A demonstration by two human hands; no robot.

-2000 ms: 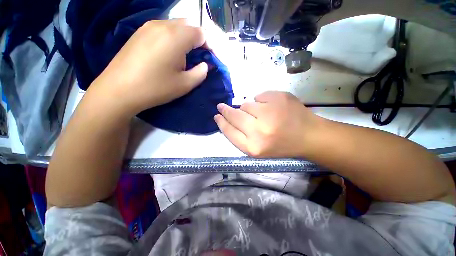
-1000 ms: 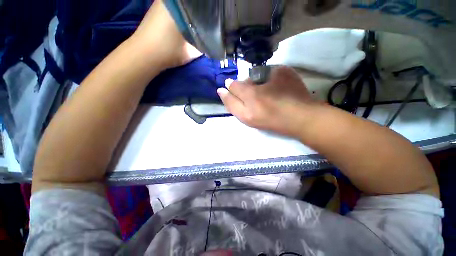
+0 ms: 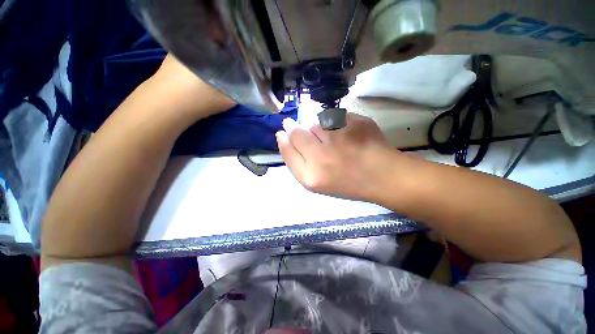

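The navy fabric panel [image 3: 225,134] lies flat on the white table, its right end under the lit needle area [image 3: 299,104] of the sewing machine. My left hand [image 3: 205,94] is behind the panel, its fingers hidden by the machine head, so its grip cannot be seen. My right hand [image 3: 333,153] is at the panel's right end, below the round metal knob [image 3: 333,119]. Its fingertips touch or nearly touch the cloth edge; whether they pinch it cannot be told.
The machine head with blue lettering [image 3: 522,29] hangs overhead. Black scissors [image 3: 464,127] lie at the right beside a white cloth bundle [image 3: 417,81]. Navy and grey cloth [image 3: 49,124] is heaped at the left. A ruled band [image 3: 274,237] runs along the table's front edge.
The navy cloth has moved from in front of the machine to under the needle area, and both hands moved with it. In the last second the view shifted closer under the machine head.
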